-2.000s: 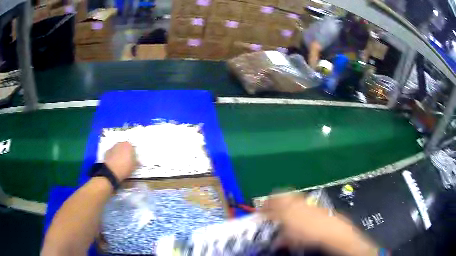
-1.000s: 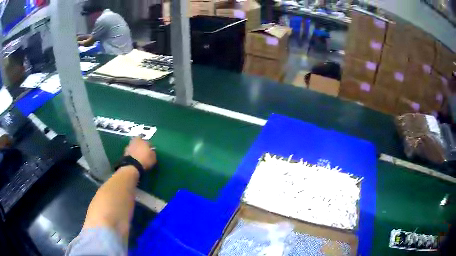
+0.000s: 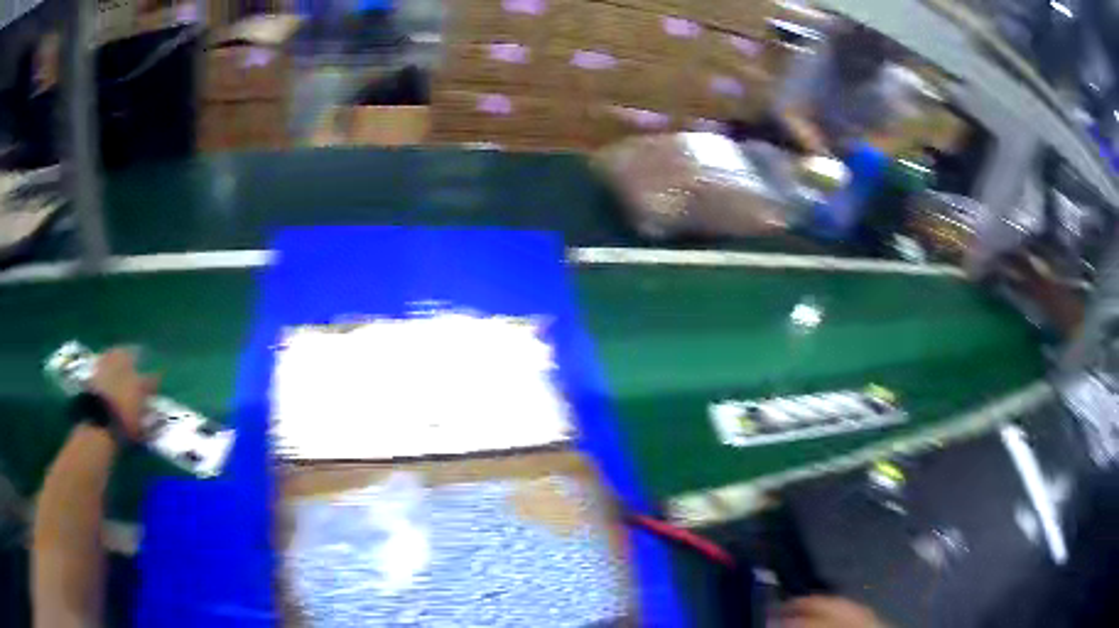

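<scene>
My left hand [image 3: 120,390] grips a long white strip with dark parts [image 3: 184,438] over the green belt at the left. The strip is tilted, and both its ends show past the hand. My right hand [image 3: 825,612] is cut off by the bottom edge and blurred; dark tool-like shapes lie beside it, and I cannot tell whether it holds them. A second strip with a black board and yellow part [image 3: 806,416] lies on the green belt at the right. A tray of white sticks [image 3: 417,388] and a carton of tiny silver-blue screws [image 3: 515,567] sit on the blue sheet [image 3: 411,268].
Red-handled cutters [image 3: 682,537] lie right of the screw carton. A clear bag [image 3: 380,530] lies on the screws. A dark surface with a white strip [image 3: 1038,493] is at the right. Behind are a plastic-wrapped package [image 3: 699,184], stacked cartons [image 3: 558,92] and a blurred person [image 3: 847,92].
The view swung left, then back. My left hand went from the white sticks to a strip on the left belt and took hold of it. Another strip now lies on the right belt.
</scene>
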